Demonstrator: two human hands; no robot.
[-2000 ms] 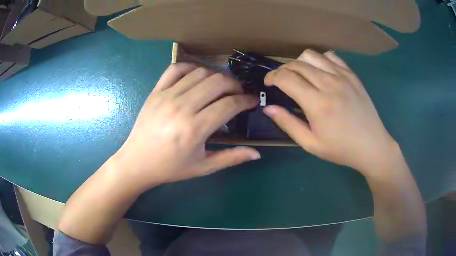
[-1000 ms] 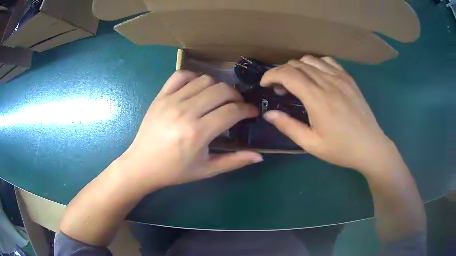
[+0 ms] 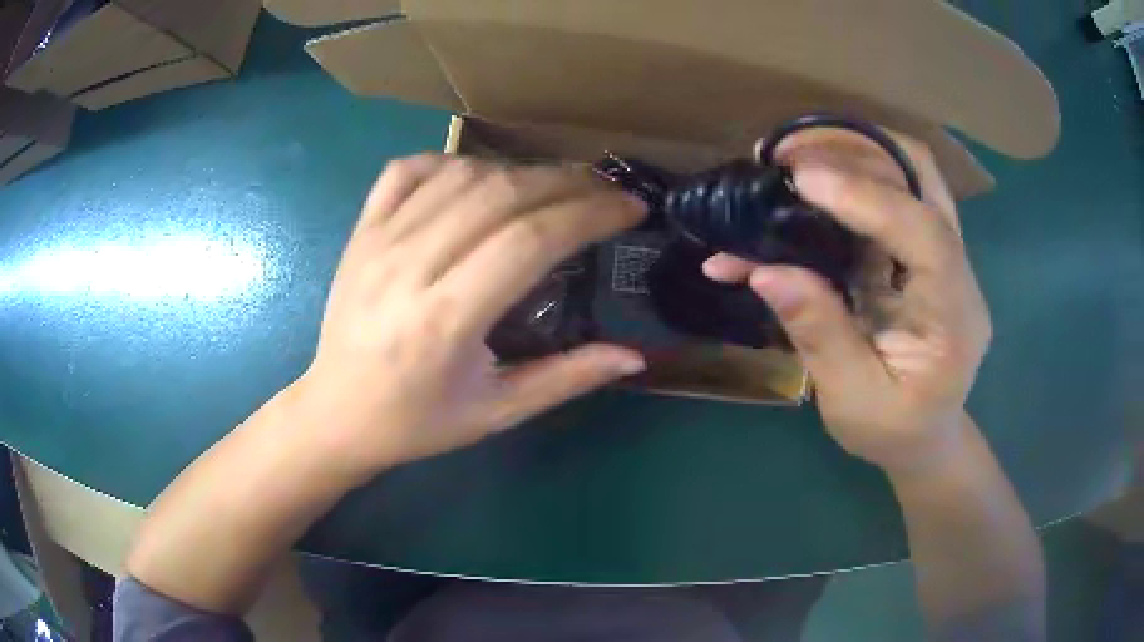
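Observation:
An open brown mailer box (image 3: 734, 376) stands in front of me with its lid folded back. My right hand (image 3: 878, 289) grips a black coiled cable bundle (image 3: 740, 213) over the right part of the box; a loop of cable sticks up above the fingers. Shiny metal plug ends show at the bundle's left side. Below it lies a black power adapter (image 3: 621, 295) with a printed label. My left hand (image 3: 439, 295) lies over the box's left side, thumb and fingers apart; its fingertips are near the bundle. Whether it touches anything is hidden. A clear bagged item (image 3: 540, 314) shows under it.
Brown boxes (image 3: 138, 57) with dark contents stand at the upper left on the green table (image 3: 602, 502). A pale object (image 3: 1120, 19) is at the upper right edge. The table's curved pale edge runs in front of my lap.
My right hand has lifted the cable bundle and turned, uncovering the labelled adapter. The box has shifted slightly right and its lid is tilted. My left hand's fingers have moved up a little.

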